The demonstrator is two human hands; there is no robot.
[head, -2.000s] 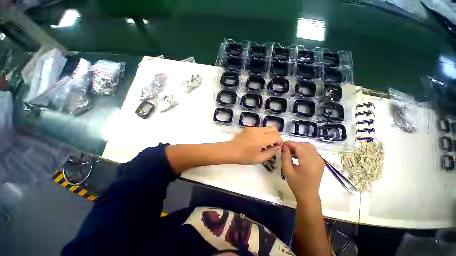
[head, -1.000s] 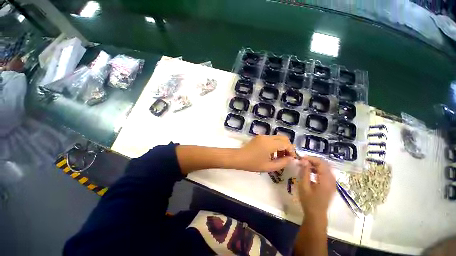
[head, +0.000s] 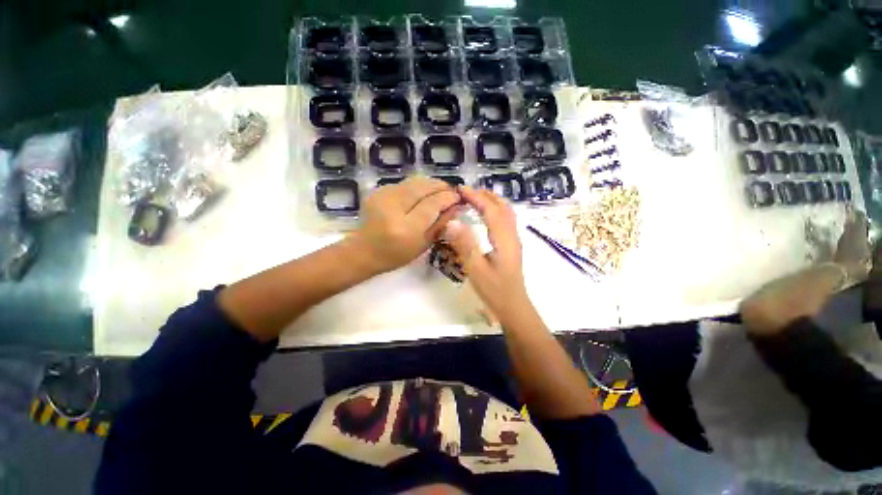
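Note:
My left hand (head: pixel 406 222) and my right hand (head: pixel 490 247) meet at the fingertips just in front of the blister tray's near edge. The fingertips are pinched around a tiny part too small and hidden to make out. Small black components (head: pixel 446 262) lie in a loose pile on the white sheet under my hands. The clear blister tray (head: pixel 300 121) holds rows of black housings (head: pixel 338 195); my hands cover part of its nearest row. Dark tweezers (head: pixel 564 251) lie right of my right hand, beside a heap of small pale parts (head: pixel 607 227).
Black strip parts (head: pixel 603 152) lie in a column right of the tray. Clear parts bags (head: pixel 145 155) and a loose black housing (head: pixel 149 222) lie at left. Another bag (head: pixel 667 131) lies at right. A second blister tray (head: pixel 791 160) and another person's arm (head: pixel 798 295) are at far right.
The view has swung right, bringing in the second tray and the other person's arm. My hands stay together at the fingertips.

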